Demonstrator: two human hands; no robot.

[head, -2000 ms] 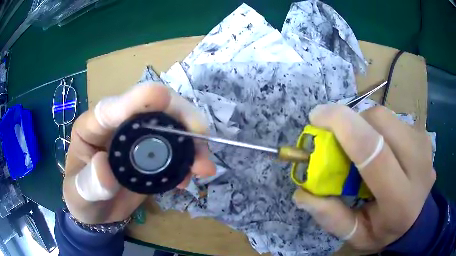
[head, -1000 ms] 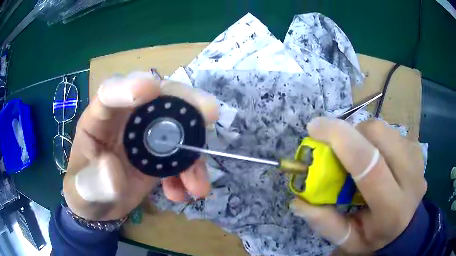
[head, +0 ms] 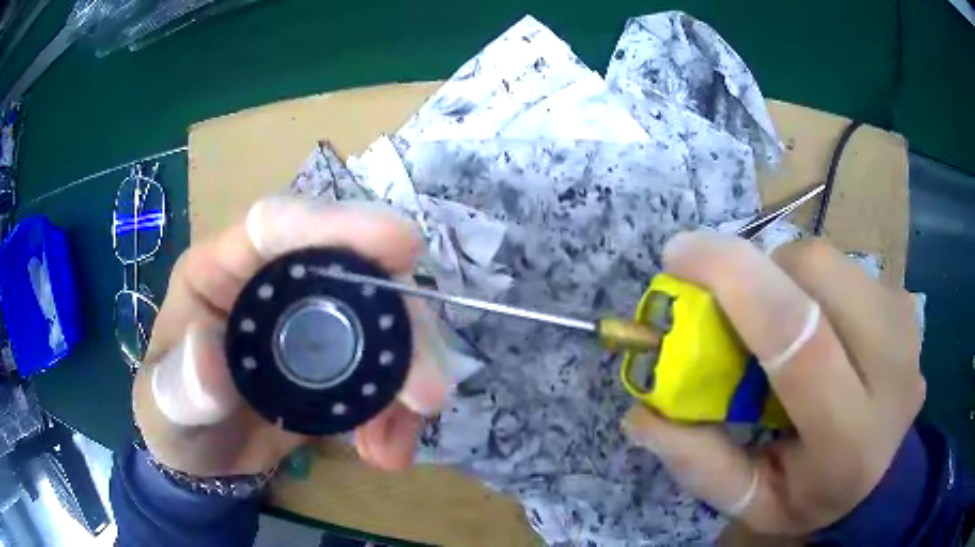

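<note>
My left hand (head: 192, 363), with whitish finger cots, holds a black perforated disc (head: 374, 381) with a silvery-grey round centre, its face towards me. My right hand (head: 823, 374) is closed around the yellow-and-blue handle of a deburring tool (head: 697, 358). The tool's brass-coloured collar joins a thin silver shaft (head: 513, 312) that points left. The shaft crosses the disc's upper right face and its tip lies near the holes at the top. Whether the tip is in a hole I cannot tell.
A smudged white cloth (head: 567, 235) lies under my hands on a tan board (head: 278, 134). Pointed silver tweezers (head: 786, 211) and a dark cord (head: 837, 160) lie at the right. Eyeglasses (head: 137, 222) and a blue bin (head: 41, 299) are at the left, on the green surface.
Since a second ago, the disc has moved left and down and its ring of holes has turned. The shaft tip has gone from the centre's edge to the upper holes.
</note>
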